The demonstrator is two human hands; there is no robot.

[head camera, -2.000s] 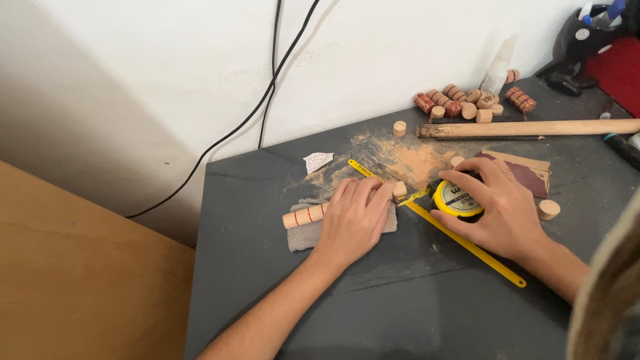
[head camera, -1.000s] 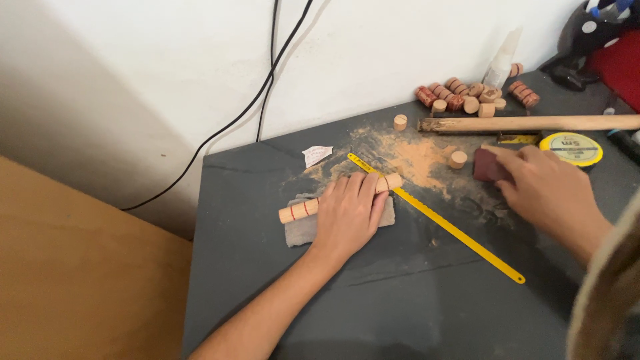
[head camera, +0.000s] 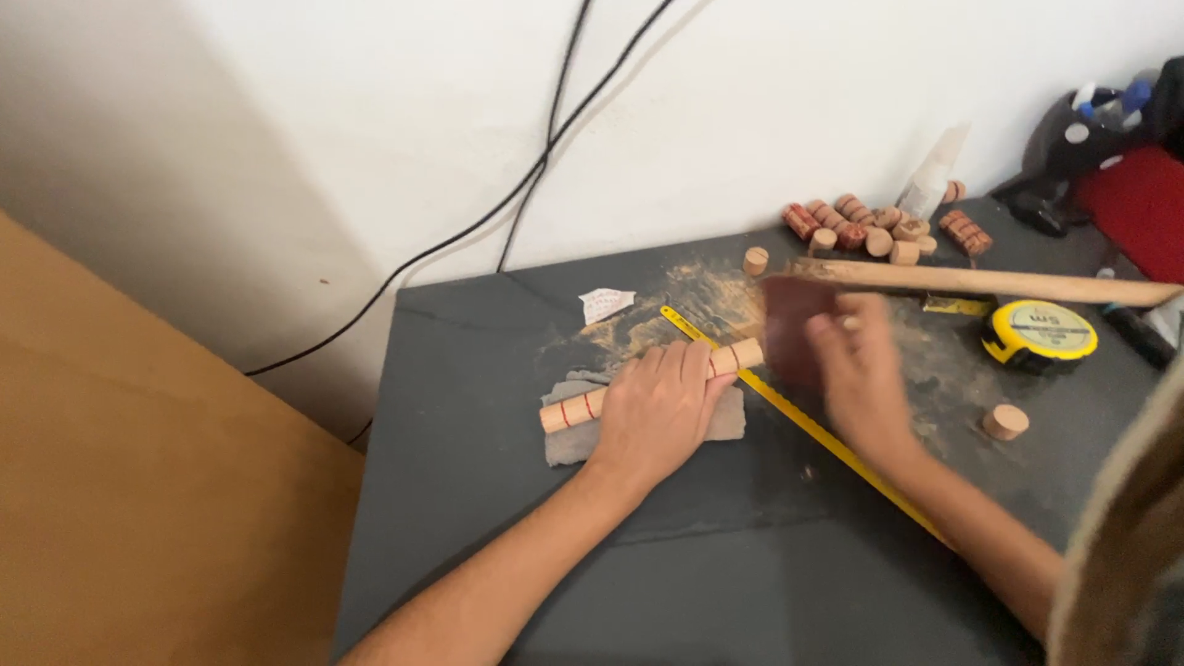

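Note:
My left hand [head camera: 657, 398] grips a short wooden dowel [head camera: 573, 410] marked with red rings, over a folded grey cloth [head camera: 728, 416]. The dowel's right end lies over a yellow hacksaw blade [head camera: 814, 430], which runs diagonally across the dark table. My right hand [head camera: 860, 365], blurred, holds a dark red sheet of sandpaper [head camera: 797, 328] just right of that end. A small piece of wood shows by its fingers. To the right rests a yellow tape measure [head camera: 1041, 333] with a little tape out, and nearer me a cut wooden disc [head camera: 1005, 422].
A long wooden rod [head camera: 971, 280] lies at the back right. Behind it are several cut wood pieces [head camera: 851, 227] and a clear pointed bottle [head camera: 932, 176]. Sawdust [head camera: 721, 287] covers the middle of the table [head camera: 462, 518]. A torn paper scrap [head camera: 606, 304] lies beyond the cloth.
My right hand let go of the tape measure, which now lies farther right, then took the sandpaper from the table and lifted it leftward toward the dowel. My left hand stays on the dowel.

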